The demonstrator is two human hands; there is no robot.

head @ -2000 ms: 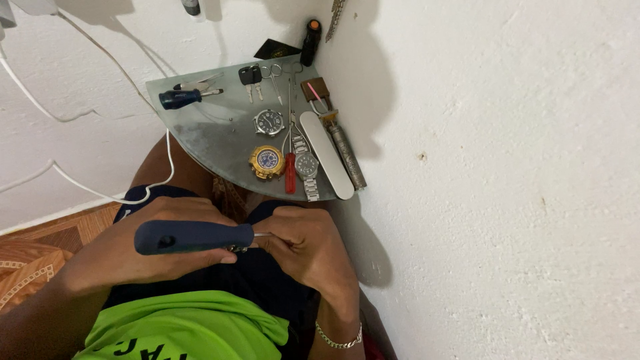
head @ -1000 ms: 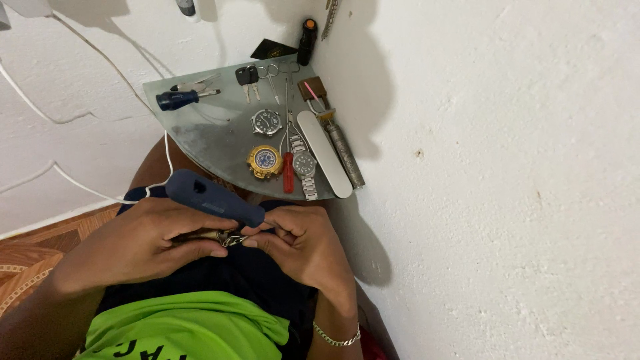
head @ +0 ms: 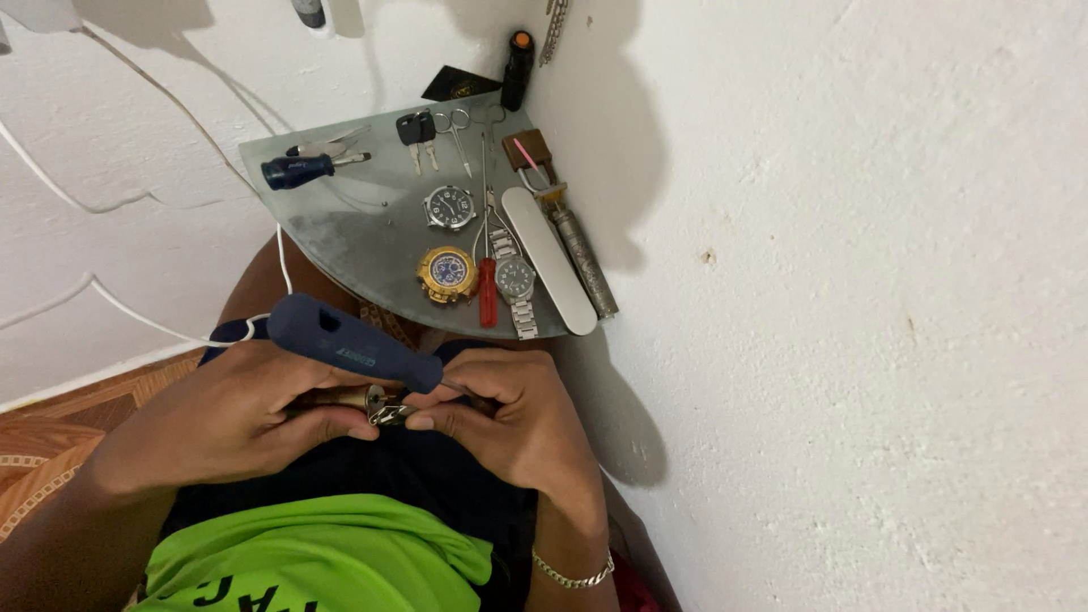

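Over my lap, my left hand grips a brass-coloured metal cylinder; much of it is hidden by the fingers. My right hand pinches a small shiny metal piece at the cylinder's end. The same right hand also holds a screwdriver with a dark blue handle. Its handle points left above my left hand, and its shaft runs down between the right fingers, where the tip is hidden. Whether the small metal piece is joined to the cylinder I cannot tell.
On the glass corner shelf lie a short blue screwdriver, keys, scissors, several watches, a red-handled screwdriver, a white case, a padlock and a trimmer. A white cable hangs beside it.
The blue handle, level two seconds ago, now slants down to the right. The cylinder and small metal piece show more plainly between my fingertips.
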